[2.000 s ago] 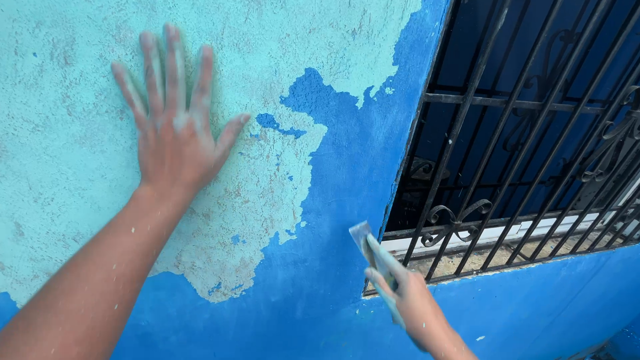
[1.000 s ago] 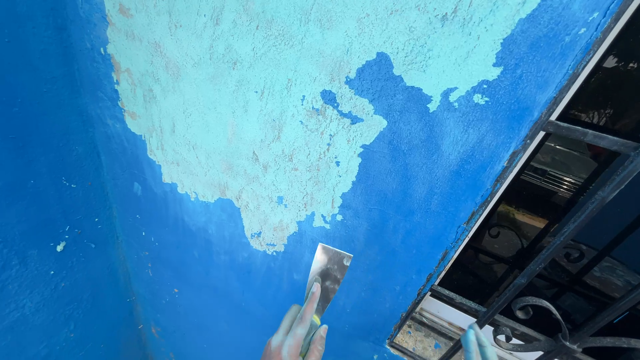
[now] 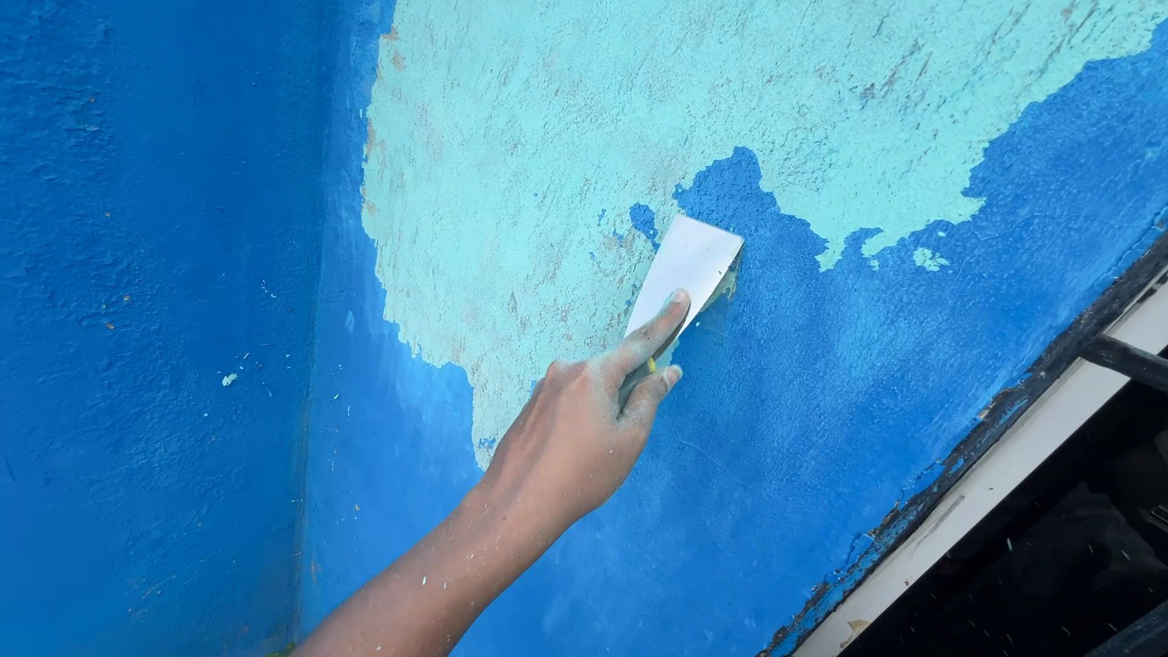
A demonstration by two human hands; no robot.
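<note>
My left hand (image 3: pixel 584 424) reaches up from the lower left and grips a putty knife (image 3: pixel 686 265) with a broad, flat metal blade. The index finger lies along the blade, and the thumb is on the right side. The blade's wide end is over the blue paint (image 3: pixel 757 214) at the border of a rough, light turquoise patch (image 3: pixel 538 173) of wall. Whether its edge touches the wall is hard to tell. A small blue spot (image 3: pixel 643 219) shows just left of the blade's end. My right hand is out of view.
Another blue wall (image 3: pixel 164 274) meets this one at a corner on the left. At the lower right are a white window frame (image 3: pixel 967 493), its chipped dark edge (image 3: pixel 912 516) and a dark metal bar (image 3: pixel 1127 358). Small pale flecks are in the air.
Two seconds ago my right hand held the putty knife and my left was spread on the turquoise patch. Now my left holds the knife, higher than one second ago. My right has left the view.
</note>
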